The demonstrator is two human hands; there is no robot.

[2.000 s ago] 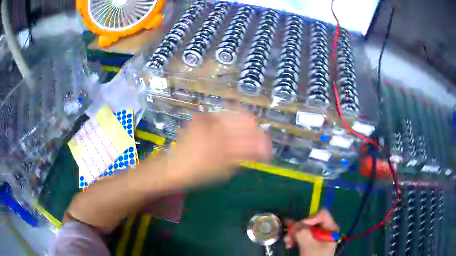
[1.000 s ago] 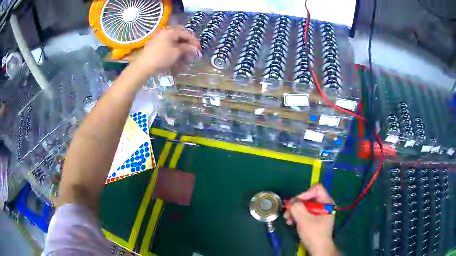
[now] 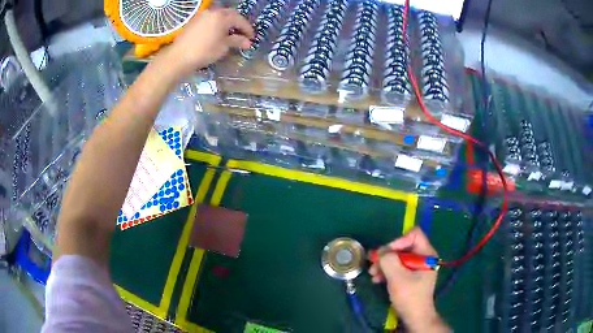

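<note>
My left hand (image 3: 218, 36) is at the front left end of the component rows in the top blister tray (image 3: 260, 81). Its fingertips are bent down at the row of round components (image 3: 281, 58); whether they grip one cannot be told. My right hand (image 3: 408, 276) holds the red test probe (image 3: 413, 261) by its handle, blue end to the right. The probe's tip points left at the edge of the round metal contact base (image 3: 343, 258). Whether it touches is unclear. No separate component can be made out on the base. A dark blue cable (image 3: 356, 304) leaves its lower edge.
Dot-sticker sheets (image 3: 156, 185) and a reddish-brown patch (image 3: 220, 230) lie left on the green mat. An orange fan (image 3: 156, 23) stands back left. A red lead (image 3: 504, 195) loops beside a red block (image 3: 489, 181). More trays stand right (image 3: 543, 273) and left.
Since two seconds ago, my left hand has moved from above the stack front to the tray's back left. Over the last second it moved slightly. My right hand keeps holding the probe beside the base.
</note>
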